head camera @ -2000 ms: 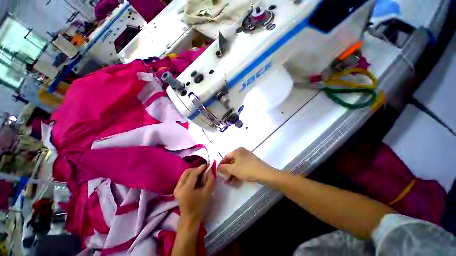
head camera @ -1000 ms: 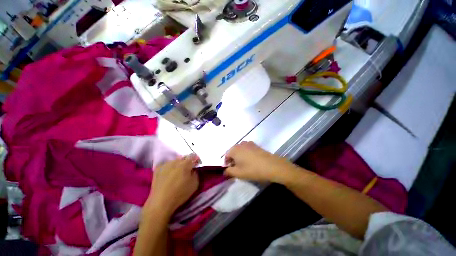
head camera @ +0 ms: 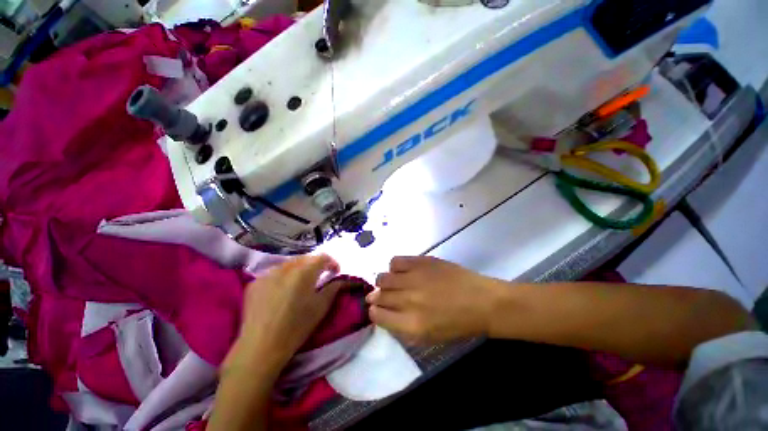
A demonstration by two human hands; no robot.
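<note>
The magenta garment with pale pink-white panels (head camera: 160,278) lies heaped left of the machine head and runs under my hands. My left hand (head camera: 286,303) presses and holds its edge just in front of the needle area. My right hand (head camera: 429,299) pinches the same edge close beside it. A dark edge shows between my fingertips. A white rounded piece (head camera: 375,366) hangs below my hands over the table's front edge. The sewing machine head (head camera: 278,143) stands just beyond my hands; its presser foot is partly hidden by machine parts and glare.
Scissors with yellow and green handles (head camera: 608,198) and an orange-handled tool (head camera: 623,101) lie right of the head. A magenta scrap (head camera: 636,135) is beside them. More magenta cloth (head camera: 636,391) is at lap level on the right. The table's front edge (head camera: 539,278) runs diagonally.
The view has moved closer to the machine head. My hands have drawn the cloth edge together and nearer the needle. The white rounded piece shows more fully below my hands.
</note>
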